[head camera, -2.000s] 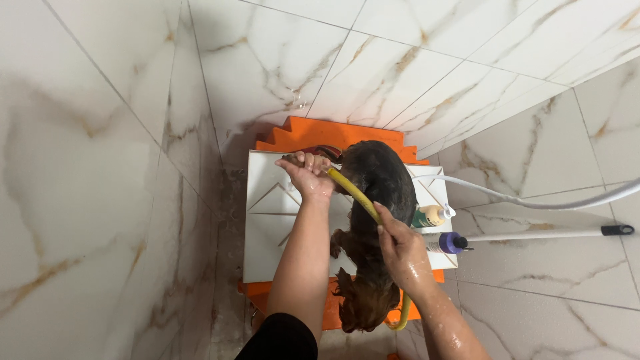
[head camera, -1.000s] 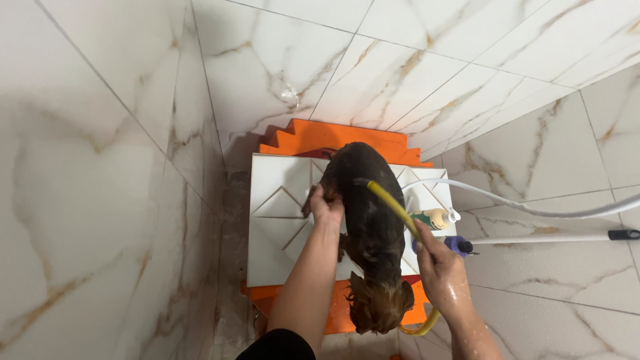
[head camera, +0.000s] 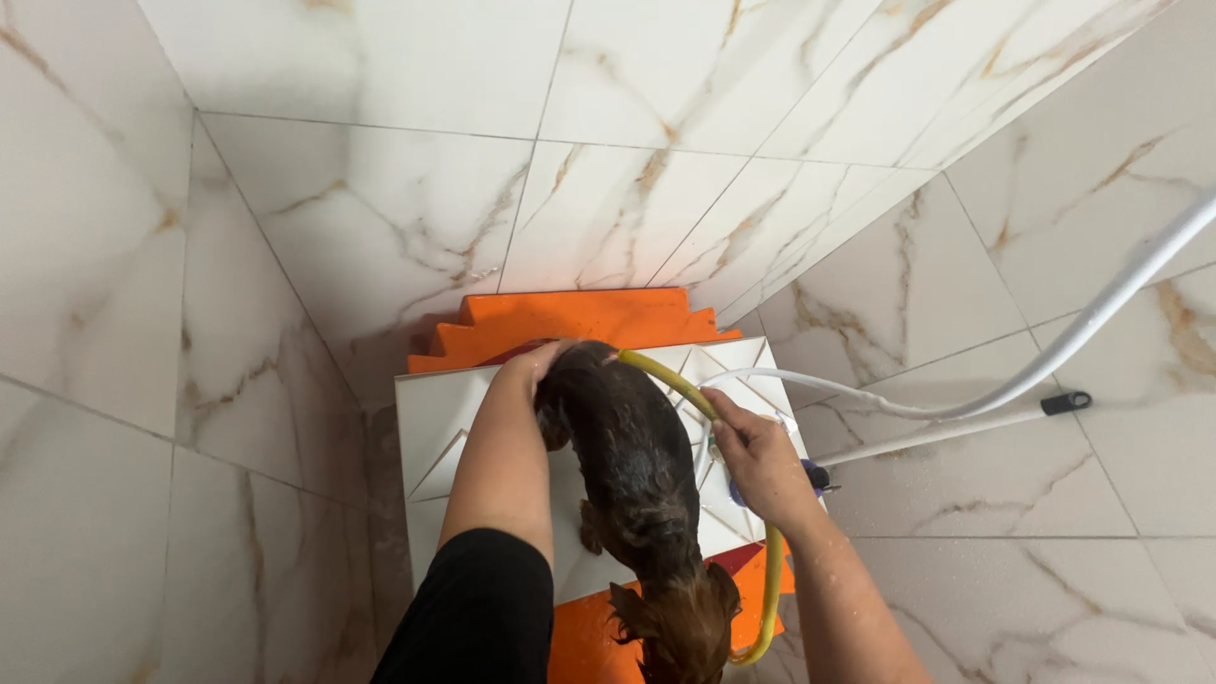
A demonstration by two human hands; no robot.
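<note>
A wet, dark-coated dog (head camera: 636, 446) with a brown head stands on a white panel with raised lines (head camera: 442, 408), its head toward the bottom edge of the view. My left hand (head camera: 546, 359) lies against the dog's rear end, its fingers hidden behind the body. In my right hand (head camera: 755, 451) is a yellow hose (head camera: 670, 380), whose end is at the dog's rump. The hose loops down below my right wrist and passes beside the dog's head.
Orange mats (head camera: 579, 318) lie under and around the panel. Beside my right wrist is a purple object (head camera: 736, 492). A white hose (head camera: 1007, 385) and a white pole (head camera: 940, 434) extend to the right. Marble-patterned tile walls (head camera: 427, 199) stand close by.
My left hand has moved from the dog's side near its hind leg up to its rear end. The yellow hose's end has moved from over the back toward the rump.
</note>
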